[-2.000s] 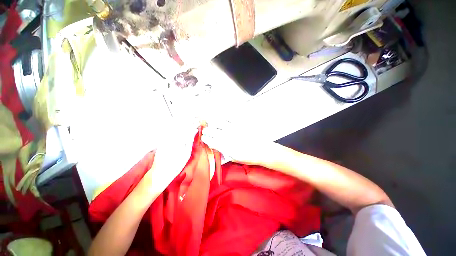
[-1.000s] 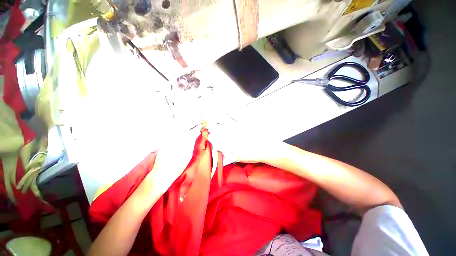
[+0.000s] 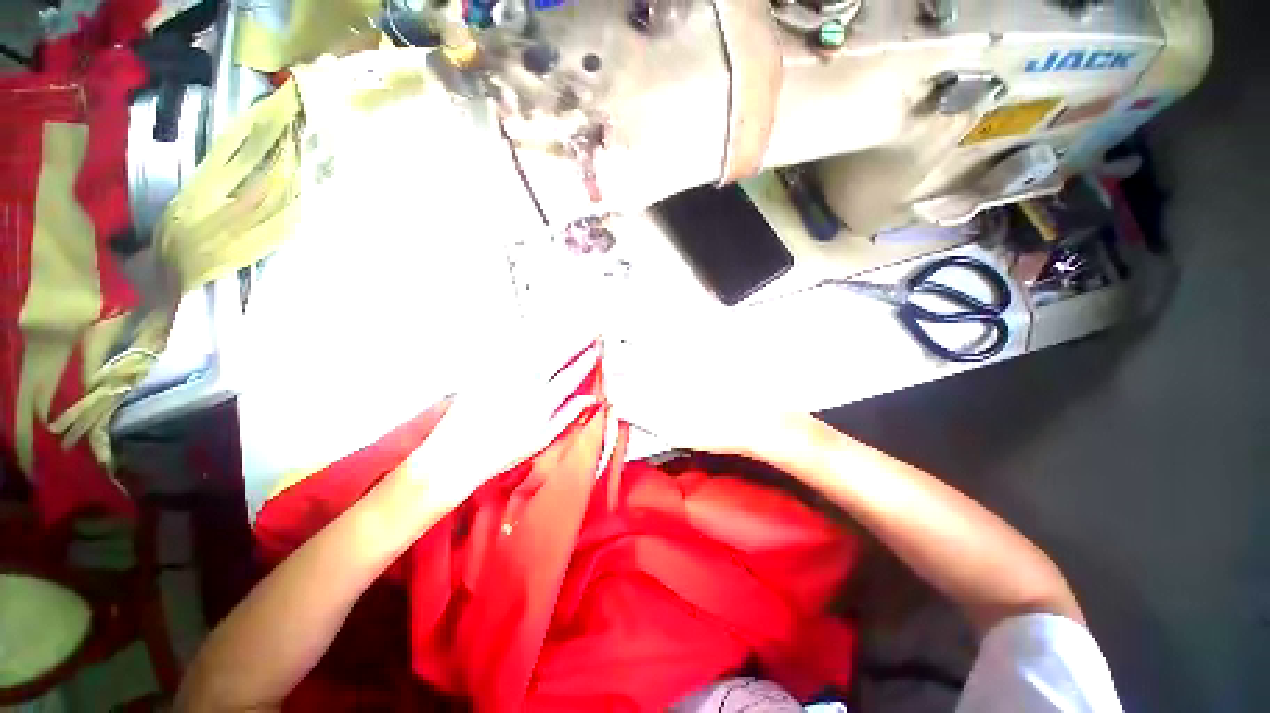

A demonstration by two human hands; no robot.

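A large bright red cloth (image 3: 613,571) lies bunched over the lap and rises to the front edge of the white sewing table (image 3: 362,279). My left hand (image 3: 522,397) and my right hand (image 3: 669,411) meet at its upper end and pinch it between the fingers. Strong glare washes out both hands, so the exact finger positions are hard to see. The cream sewing machine (image 3: 864,84) marked JACK stands beyond. Its presser foot area (image 3: 589,234) is above the fingertips, apart from the cloth.
Black-handled scissors (image 3: 954,309) and a black phone (image 3: 724,240) lie on the table right of the needle area. Small oddments (image 3: 1065,265) sit at the right end. Yellow-gold strips (image 3: 237,202) and red bands (image 3: 105,167) hang at the left. A wooden chair (image 3: 153,599) is low left.
The view has shifted, showing more of the machine and its JACK mark. My left fingers now lie spread over the cloth's top, and the small yellow-gold tip there no longer shows.
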